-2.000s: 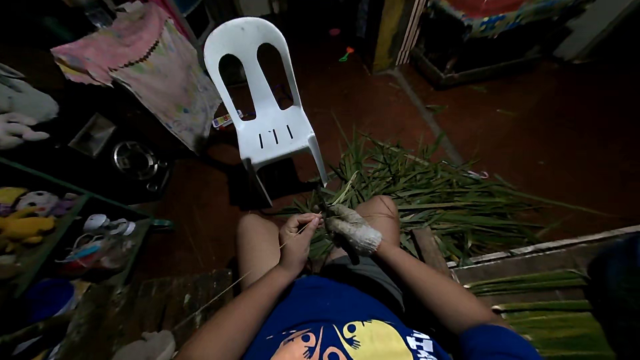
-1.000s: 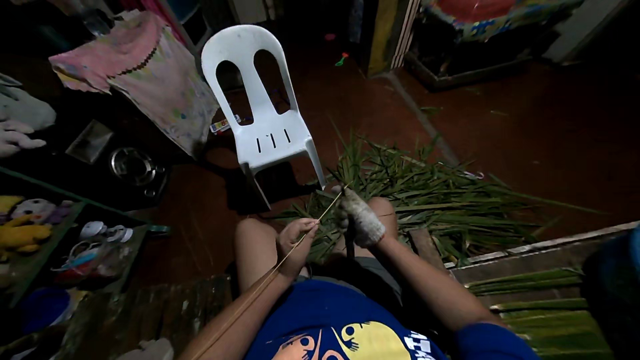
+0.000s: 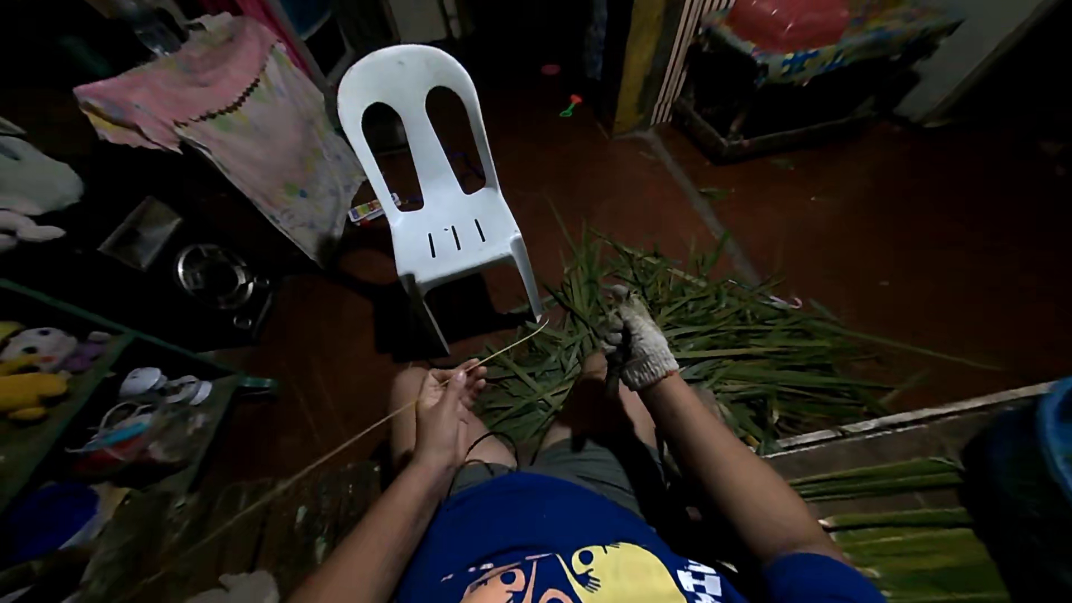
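Note:
My bare left hand (image 3: 448,406) is closed on a long, thin, pale leaf midrib (image 3: 352,440), whose tip points up and right, toward the foot of the chair, while its long end trails to the lower left. My right hand (image 3: 641,339), in a whitish knit work glove, is apart from that strip, over a heap of green leaf strips (image 3: 712,360) on the floor. Something dark shows at its fingers, too unclear to name; whether it grips this cannot be told.
A white plastic chair (image 3: 452,230) stands ahead on the red floor. Shelves with plush toys (image 3: 33,394) are at the left, near a gas stove (image 3: 213,276). A cloth with pink parts (image 3: 260,126) hangs beside the chair. Long green leaves (image 3: 913,544) lie at the lower right.
My hands have moved apart: the gloved right hand is out to the right, off the strip. The strip's tip, at the glove one second ago, is now free.

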